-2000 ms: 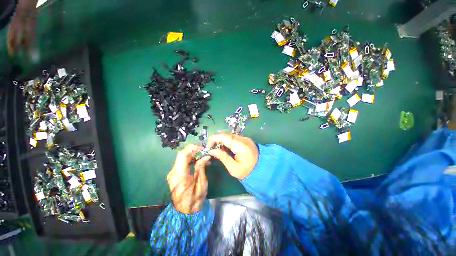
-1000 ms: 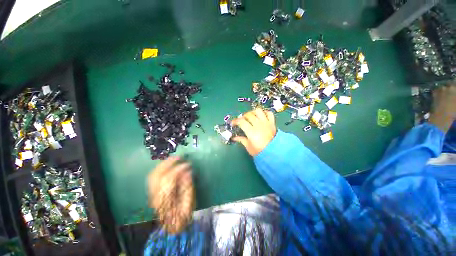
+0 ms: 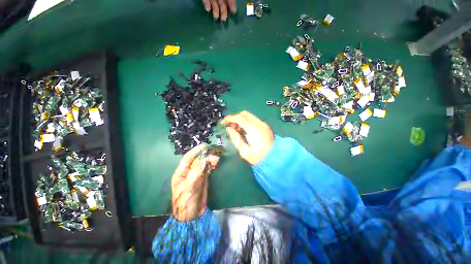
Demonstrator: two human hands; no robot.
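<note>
My left hand (image 3: 190,181) is near the bench's front edge, its fingertips closed on a small circuit board assembly (image 3: 209,153), mostly covered by the fingers. My right hand (image 3: 250,136) is just above and right of it, over the right edge of the heap of small black parts (image 3: 193,111). Its thumb and forefinger are close together; whether they hold a tiny part is too blurred to tell. A large heap of circuit board assemblies (image 3: 338,93) with white battery cells and amber tape lies to the right.
A black divided tray (image 3: 116,154) at left holds board assemblies in two compartments. A yellow piece (image 3: 171,50) lies behind the black heap, a lime green piece (image 3: 417,135) at far right. Another person's hand (image 3: 220,7) is at the top. A metal post (image 3: 439,31) stands upper right.
My right hand has left the small board group beside the black heap, which no longer lies there. My left hand now holds a board. Another person's hand has appeared at the top.
</note>
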